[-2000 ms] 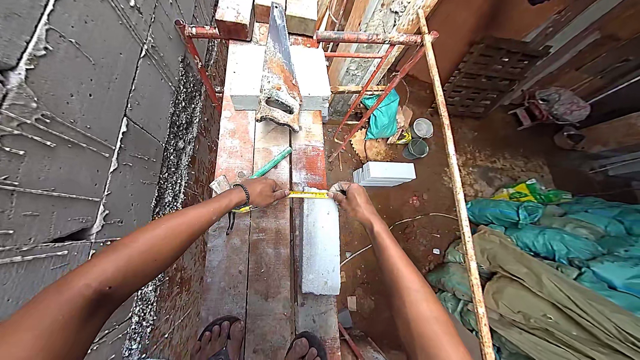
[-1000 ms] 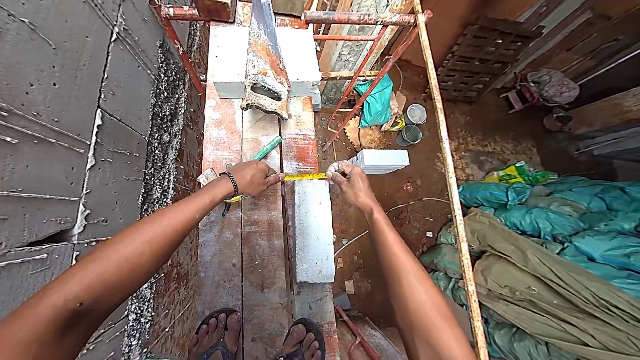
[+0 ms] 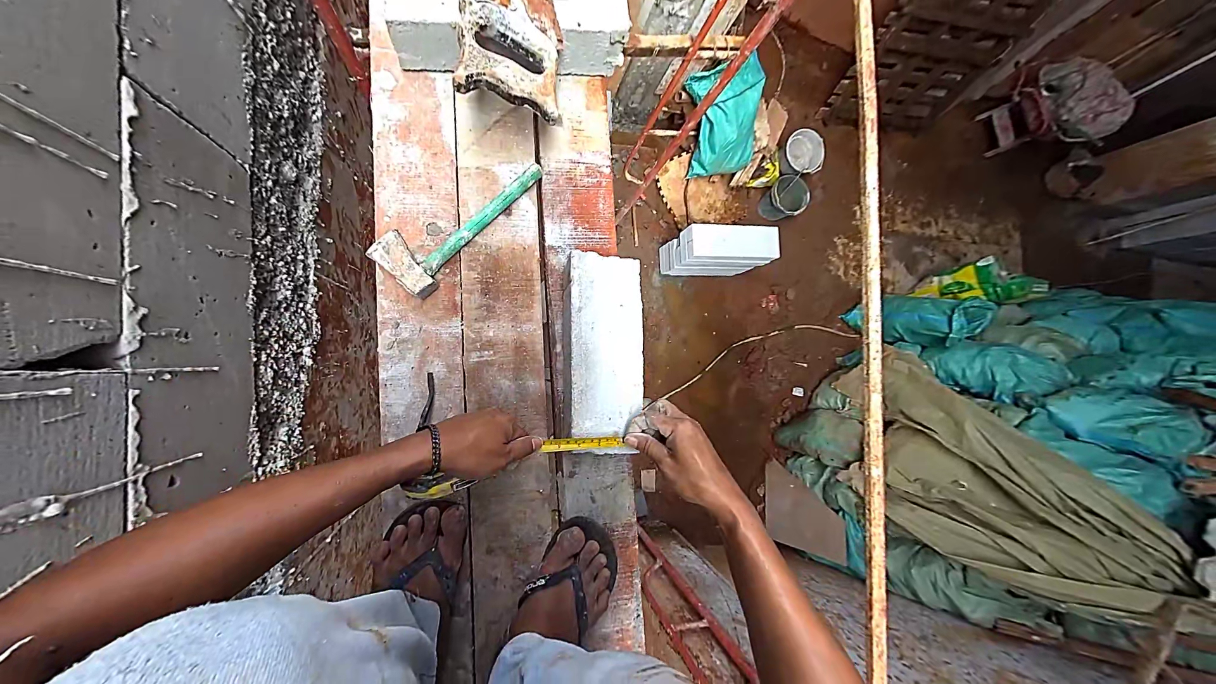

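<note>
A yellow tape measure blade is stretched across the near end of a white block lying lengthwise on the planks. My left hand pinches the blade left of the block, with the tape's case partly hidden under that wrist. At the block's right near corner, my right hand grips the blade's other end. Beyond my left hand lies a hammer with a green handle. Farther up, a handsaw's worn handle rests by white blocks.
The plank platform runs between a grey block wall and a rusty scaffold pole. Below on the right are stacked white blocks, buckets, teal sacks and a tarpaulin. My sandalled feet stand on the planks.
Both hands and the tape have moved from the block's far end to its near end. The hammer's head, earlier mostly hidden by my left hand, now shows. The view has tilted down.
</note>
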